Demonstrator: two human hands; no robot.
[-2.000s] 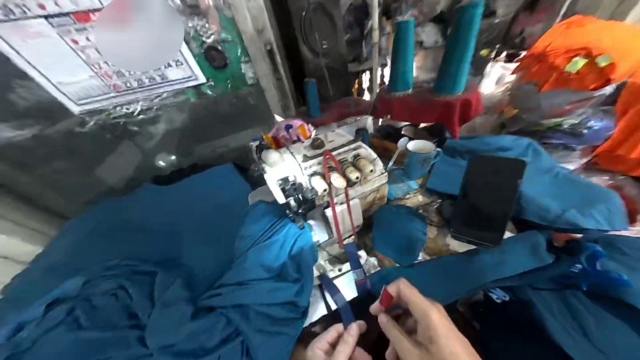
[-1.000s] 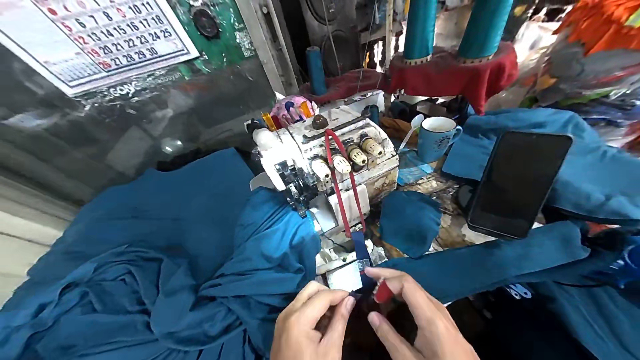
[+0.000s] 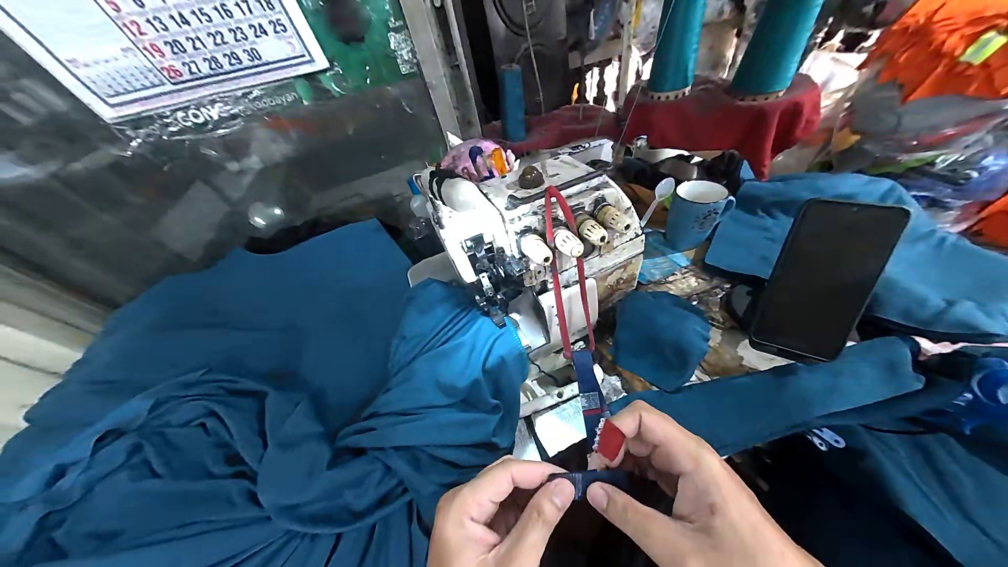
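My left hand (image 3: 504,512) and my right hand (image 3: 685,488) pinch a short stretch of navy blue fabric strip (image 3: 579,482) between thumbs and fingers. A small red fabric piece (image 3: 610,441) with a pale stitched edge lies at my right index finger. The navy strip runs up to a red cord loop (image 3: 561,307), which hangs over the front of a white overlock sewing machine (image 3: 465,213) with several tension dials. Teal fabric (image 3: 465,378) sits beside the machine's needle area, left of my hands. The strip's lower ends are hidden by my fingers.
Teal cloth (image 3: 276,315) covers the left side. Right of the machine are a blue mug (image 3: 697,216), a spoon (image 3: 657,197), a smartphone (image 3: 827,276) and more teal pieces (image 3: 661,339). Large teal thread cones (image 3: 776,47) stand on red cloth behind. A calendar (image 3: 197,47) hangs upper left.
My hands, lower on the strip now, hold a short part of it nearly level between the fingertips; one second ago they were closer to the white plate. The view has moved nearer since the first frame.
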